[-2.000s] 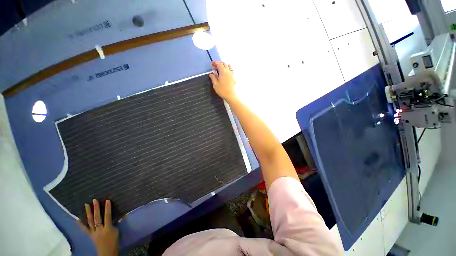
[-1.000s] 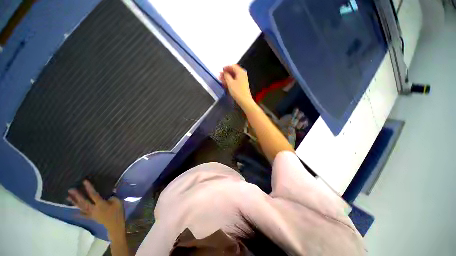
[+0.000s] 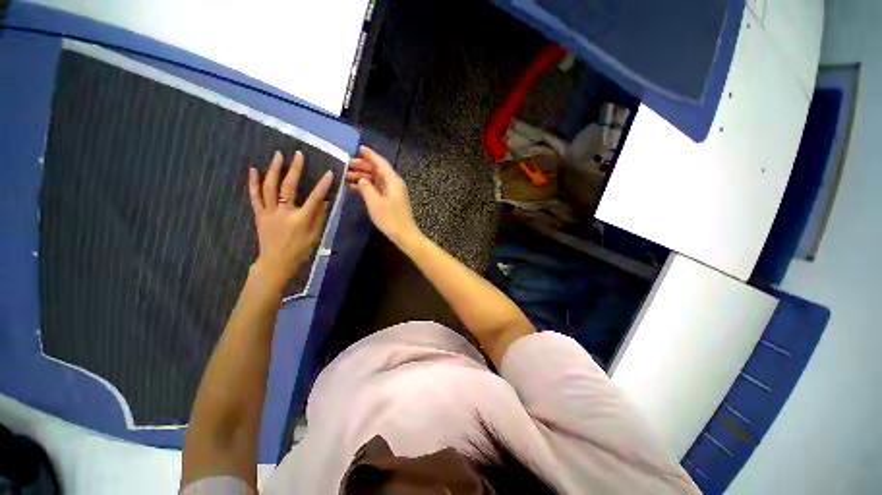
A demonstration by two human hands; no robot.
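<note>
A dark striped panel (image 3: pixel 145 222) lies flat over a white layer on the blue sewing template (image 3: pixel 227 82). White edges of the under layer show around its outline. My left hand (image 3: pixel 287 213) lies on the striped panel near its right corner, fingers spread. My right hand (image 3: pixel 379 189) is at the template's edge beside that corner, its fingertips at the white edge. Whether they pinch it is hard to tell.
A second blue template (image 3: pixel 648 43) with a dark panel lies at the top right on a white table (image 3: pixel 716 145). A red tube-like thing (image 3: pixel 513 101) and mixed fabrics are low in the gap. A blue crate (image 3: pixel 754 387) stands at the right.
The view has turned and shifted toward the gap. My left hand has moved from the panel's lower edge to its right corner. My right hand has stayed near that corner.
</note>
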